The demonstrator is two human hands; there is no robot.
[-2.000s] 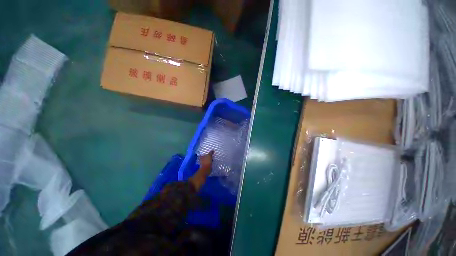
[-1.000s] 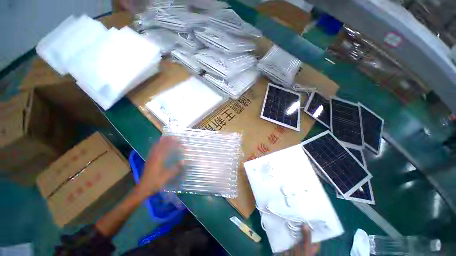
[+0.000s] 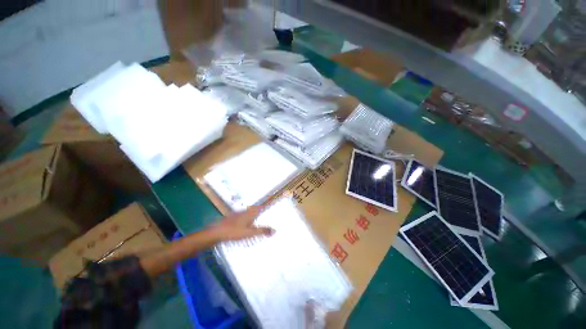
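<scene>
A white flat panel (image 3: 292,263) lies at the near edge of the bench with clear ribbed bag plastic showing along its upper left edge. I cannot tell how far the panel is inside the bag. My left hand (image 3: 243,226) holds the bag's upper left edge, with fingers spread over it. My right hand (image 3: 313,316) is small and blurred at the bottom edge of the picture, at the lower part of the panel. Several dark gridded solar panels (image 3: 443,254) lie to the right, some overlapping.
White foam sheets (image 3: 151,122) are stacked at the upper left. Packed panels (image 3: 302,119) are piled on the cardboard sheet (image 3: 360,212), with another bagged panel (image 3: 252,173) nearer. The blue bin (image 3: 193,292) and cartons (image 3: 106,244) are below the bench edge. A raised shelf crosses the upper right.
My left hand has gone from the blue bin to the bench with a clear ribbed bag. My right hand has brought the white panel leftward to the bag. The view has shifted.
</scene>
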